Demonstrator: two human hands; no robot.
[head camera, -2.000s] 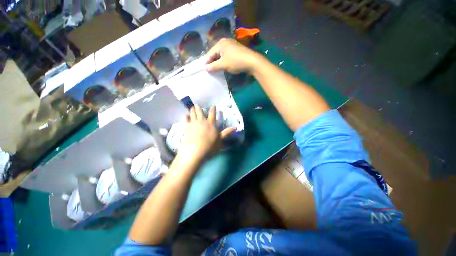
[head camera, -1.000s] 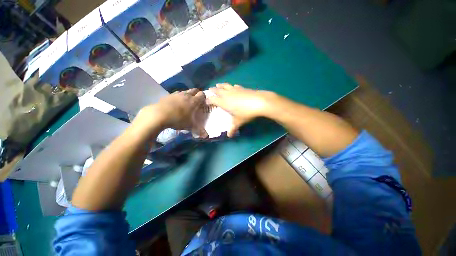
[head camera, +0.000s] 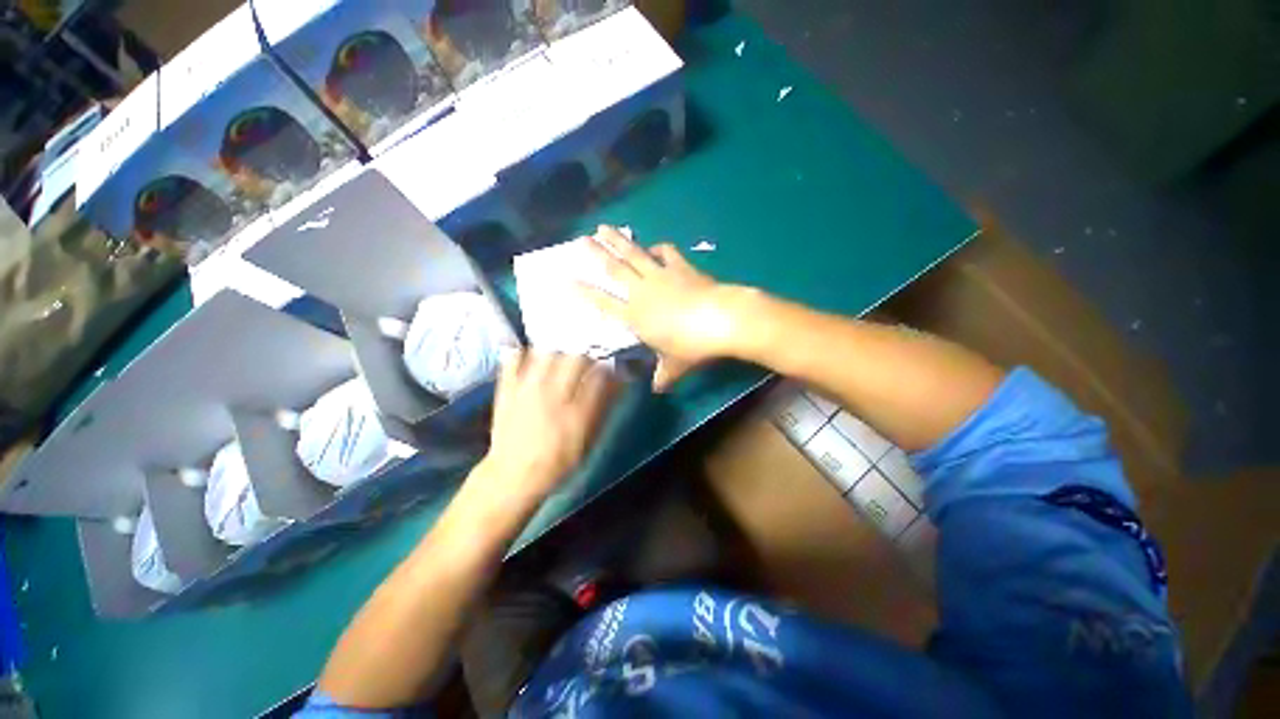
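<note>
A retail box with its white top closed (head camera: 562, 298) stands on the bench in front of me. My right hand (head camera: 677, 312) lies over the right part of its top, fingers spread and thumb down at the right side. My left hand (head camera: 545, 417) is at its front edge, fingers bent against it; whether they grip is hidden. To its left is a row of open boxes, each with a round white bagged product (head camera: 452, 341) and a small white piece (head camera: 395, 327) beside it. Their grey box lids (head camera: 358, 242) stand upright.
Closed boxes with blue picture faces (head camera: 372, 77) stand in rows behind. The green bench (head camera: 828, 183) has white scraps. Crumpled brown paper (head camera: 84, 302) is at the left. A carton with white-topped boxes (head camera: 856, 471) is below the bench edge at the right. A blue edge shows far left.
The box between my hands now shows a flat white top where my hands covered it. Three closed boxes stand behind where an upright lid was. My left hand moved down to the front edge.
</note>
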